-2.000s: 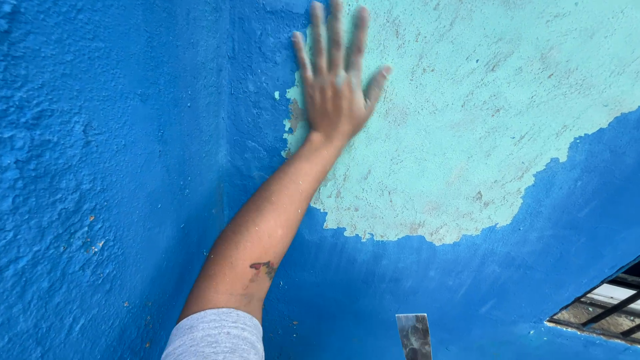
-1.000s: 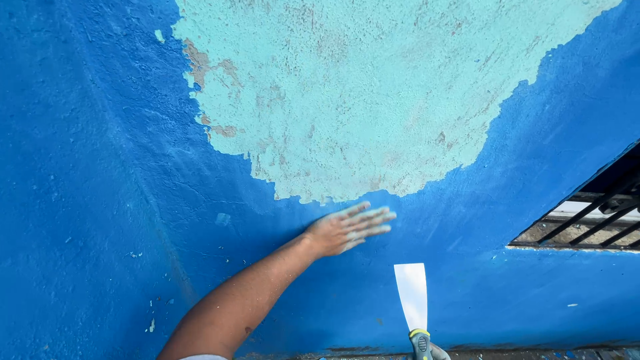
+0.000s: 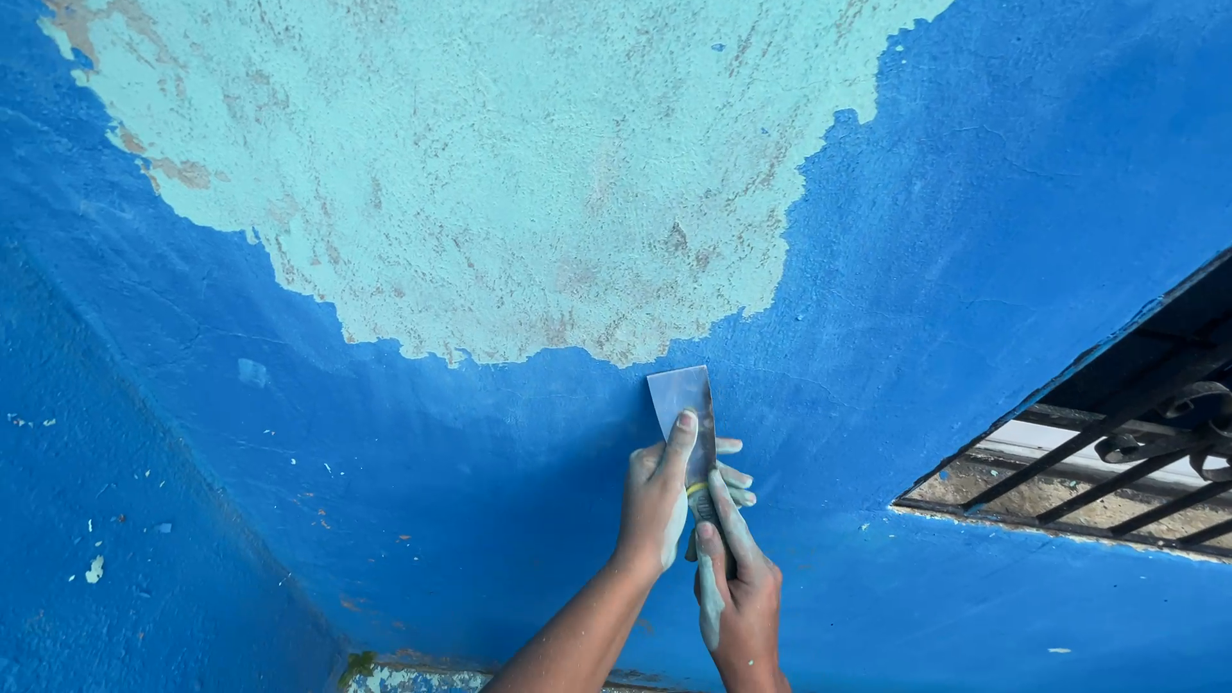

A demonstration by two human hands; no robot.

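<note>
A putty knife (image 3: 685, 390) points upward, its blade tip just below the lower edge of a pale turquoise patch (image 3: 539, 192) on the blue painted wall (image 3: 462, 452). My left hand (image 3: 659, 496) grips the blade from the left, thumb on its face and fingertips showing past its right side. Around the grey and yellow handle is my right hand (image 3: 741, 568), with the index finger stretched up toward the blade. Pale dust coats both hands. Whether the blade touches the wall, I cannot tell.
At the right, a window opening holds a black metal grille (image 3: 1088, 472) with scrollwork. An adjoining blue wall (image 3: 115, 500) meets this one in a corner at the left. A ledge with peeling paint (image 3: 414, 680) runs along the bottom.
My left hand has come down from the turquoise patch and taken hold of the putty knife's blade. The knife in my right hand has risen to the patch's lower edge.
</note>
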